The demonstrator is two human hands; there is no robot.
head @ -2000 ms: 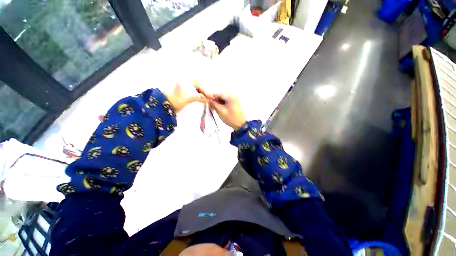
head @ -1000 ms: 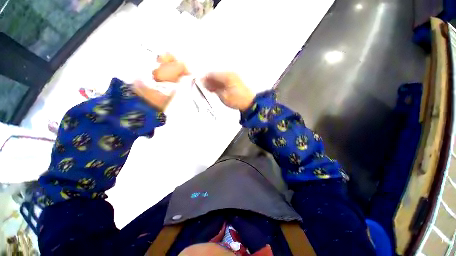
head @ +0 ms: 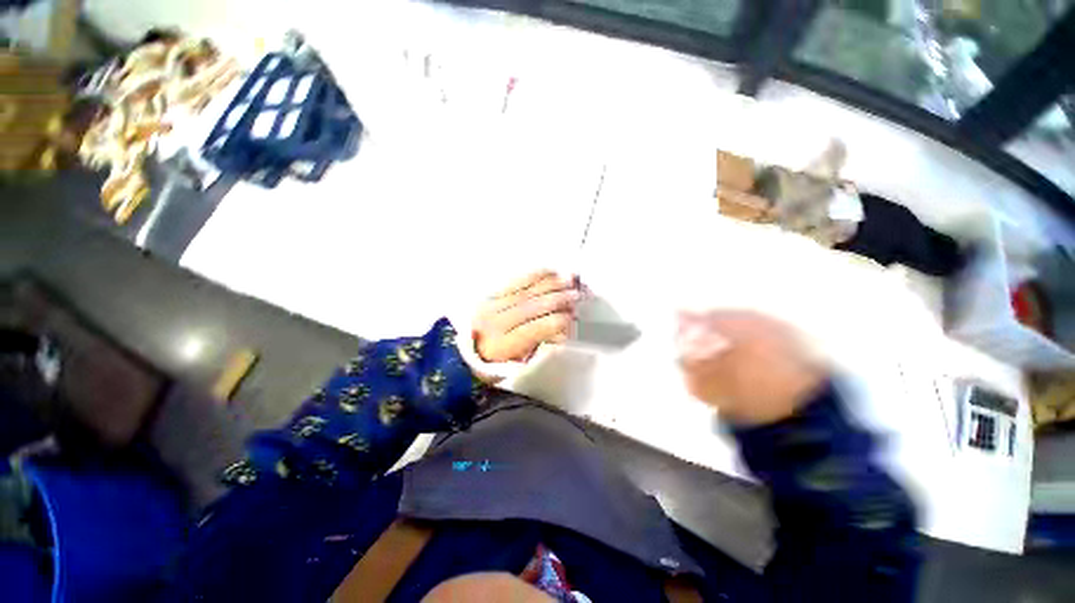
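Observation:
My left hand (head: pixel 525 318) is over the white table (head: pixel 472 236), fingers curled. A pale, off-white piece (head: pixel 560 379) shows under its fingers and appears held; its edges merge with the bright table. A small dark spot shows at the fingertips, too small to name, and a grey patch like a shadow lies beside them. My right hand (head: pixel 749 363) is to the right, apart from the left and strongly blurred. Its fingers are bent, and whether it holds anything cannot be told.
A dark blue open-grid crate (head: pixel 285 118) stands at the table's left end beside tan scraps (head: pixel 159 100). Tan blocks (head: pixel 740 186) and a black item (head: pixel 902 233) lie toward the windows. A calculator (head: pixel 987 421) is at the right. A blue tub (head: pixel 112 530) is lower left.
The view has swung left to face the table and windows. My hands, close together before with a slim item between them, are now apart. That slim item no longer shows clearly.

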